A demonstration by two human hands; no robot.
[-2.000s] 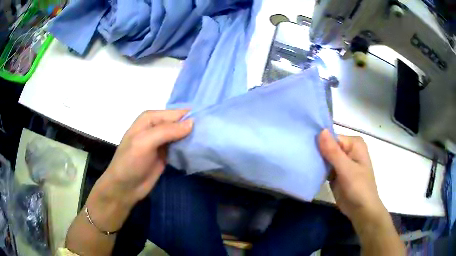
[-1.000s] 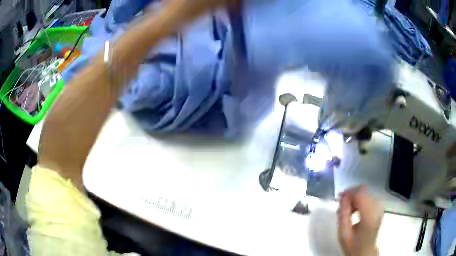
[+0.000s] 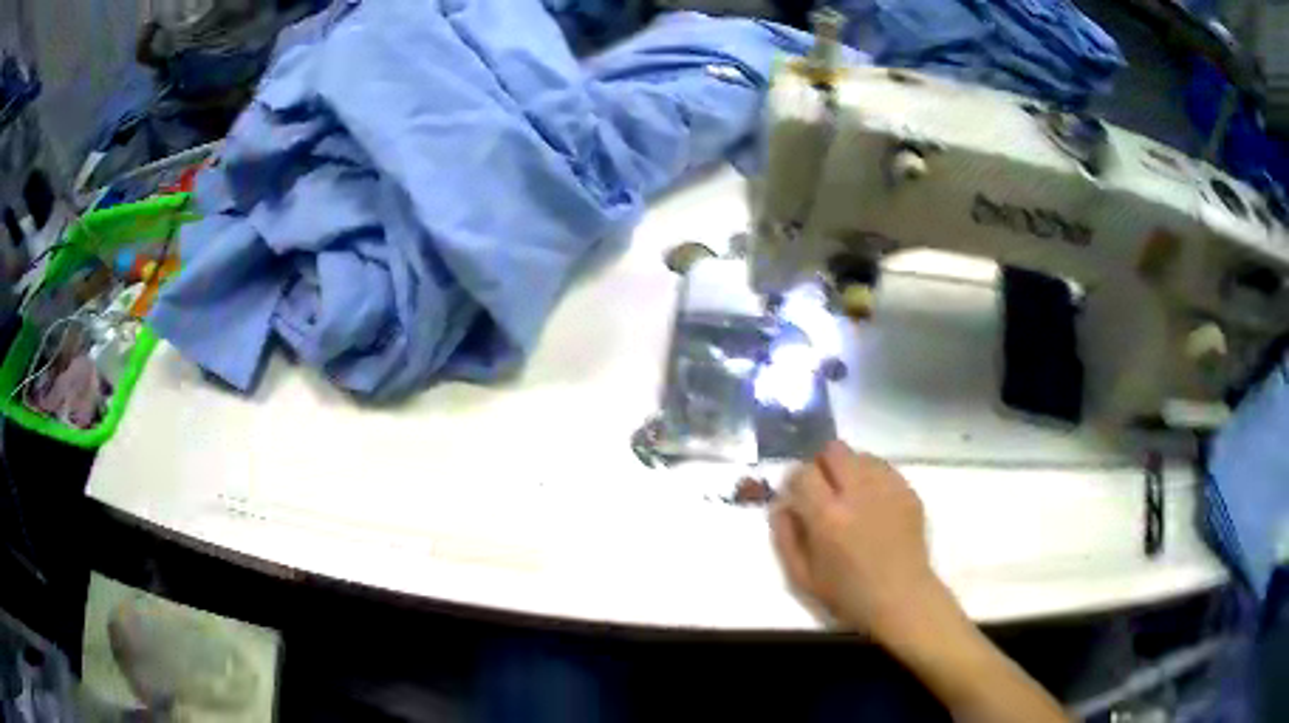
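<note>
The white sewing machine (image 3: pixel 975 212) stands at the right with its lamp lit over the needle area. My right hand (image 3: pixel 855 530) is at the front of the shiny metal plate (image 3: pixel 714 381), with its fingers bent; whether it holds something small I cannot tell. A small dark reddish thing (image 3: pixel 749 490) lies just left of my fingertips. My left hand is out of the picture. The light-blue garment (image 3: pixel 424 184) lies crumpled on the left and back of the white table.
A green basket (image 3: pixel 130 370) of small mixed items is at the left. A black smartphone (image 3: pixel 1040 346) lies on the machine bed. A thin dark tool (image 3: pixel 1154 504) is at the right table edge, beside light-blue pieces (image 3: pixel 1258 466). More blue cloth (image 3: pixel 975 43) is behind the machine.
The light-blue cloth that was between my hands, then swept over the machine, now rests in the heap at left. My left arm has left the picture. My right hand is now at the plate's front.
</note>
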